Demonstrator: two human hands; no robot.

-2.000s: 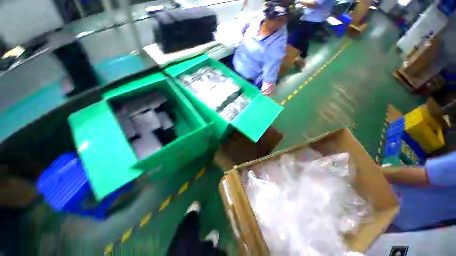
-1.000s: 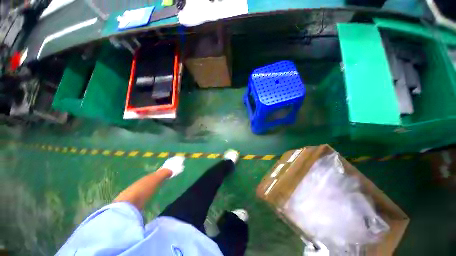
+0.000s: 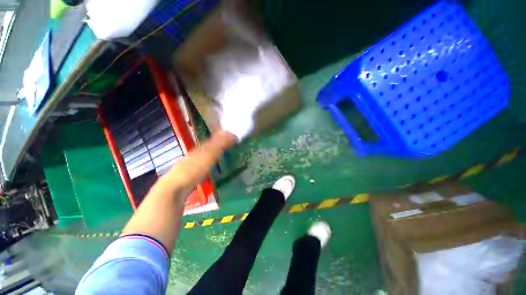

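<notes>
My left hand, in a white glove, is at the near edge of a brown carton under the bench. The glove blurs into the whitish clear plastic bags inside, so its fingers and any grip cannot be told. A second carton is at the lower right, cut off by the picture's edge, with a white heap of plastic bags in it. My right hand is not in view.
A blue stool stands right of the far carton. A red-orange tray with dark and grey blocks is left of it, beside a green bin. The bench edge runs along the upper left. Yellow-black tape crosses the floor.
The view has moved closer to the bench, stool and far carton. My left arm has reached from above the floor to that carton. The bag-filled carton now sits lower right in view.
</notes>
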